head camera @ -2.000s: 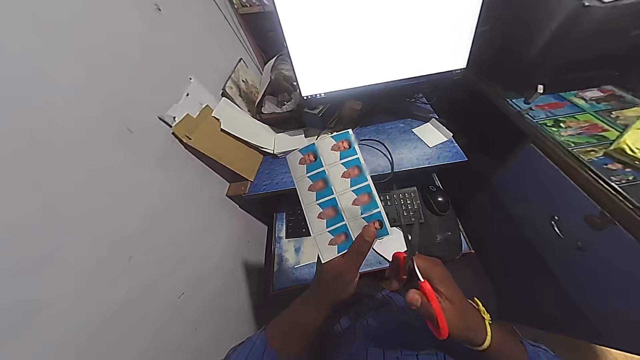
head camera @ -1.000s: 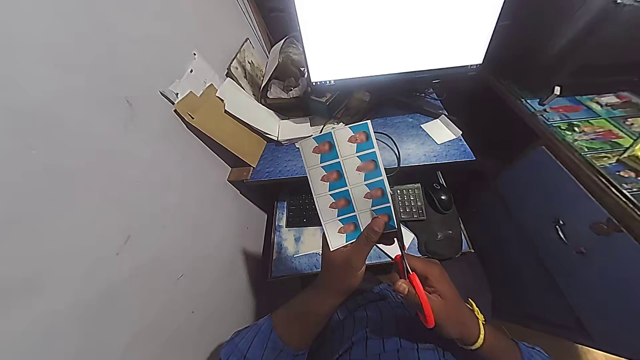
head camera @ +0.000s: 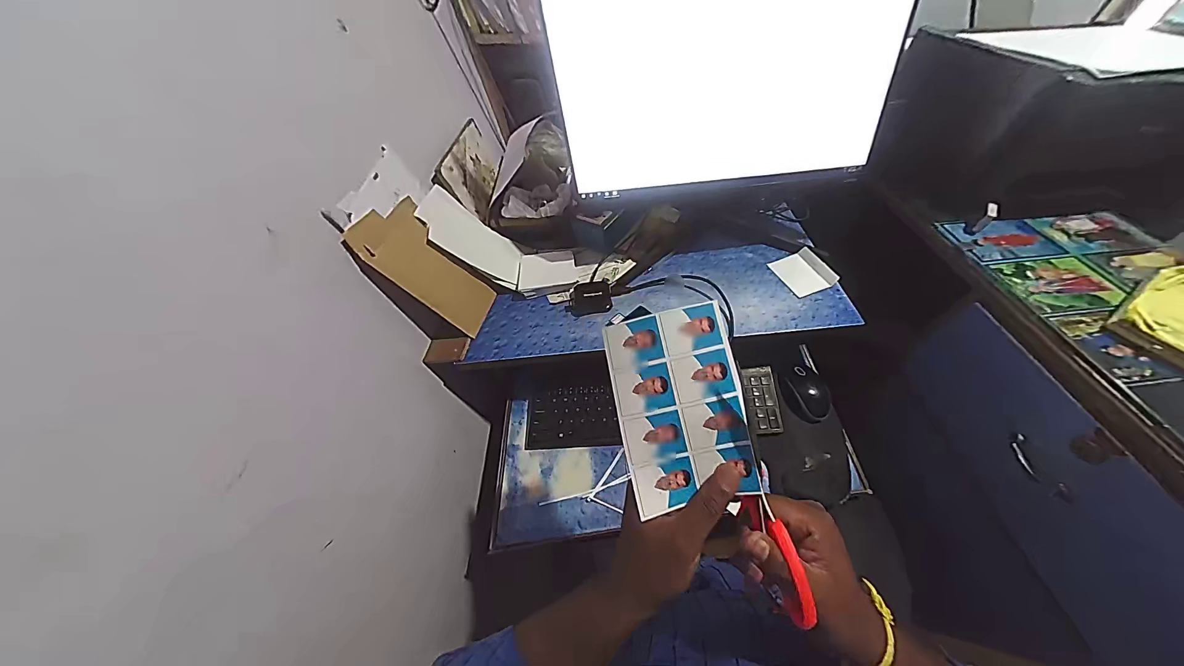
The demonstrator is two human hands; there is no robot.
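My left hand [head camera: 673,546] holds a sheet of small portrait photos [head camera: 680,407] by its lower edge, thumb on top near the bottom right corner. The sheet shows two columns of portraits on blue and white grounds. My right hand [head camera: 814,564] grips scissors with red handles [head camera: 792,578], fingers partly hidden behind them. The scissors are at the sheet's lower right edge; their blades are mostly hidden, so I cannot tell how far apart they are.
Beyond the sheet are a keyboard [head camera: 569,413], a mouse [head camera: 807,393], a blue shelf [head camera: 768,301] with a white paper piece [head camera: 803,273], and a lit monitor [head camera: 721,92]. Cardboard [head camera: 416,268] leans at left; a cabinet [head camera: 999,444] stands at right. White strips [head camera: 606,486] lie on the keyboard tray.
A white piece seen below the sheet's lower right corner in the earlier frames is no longer plainly visible there. Both hands keep their hold on the sheet and the scissors.
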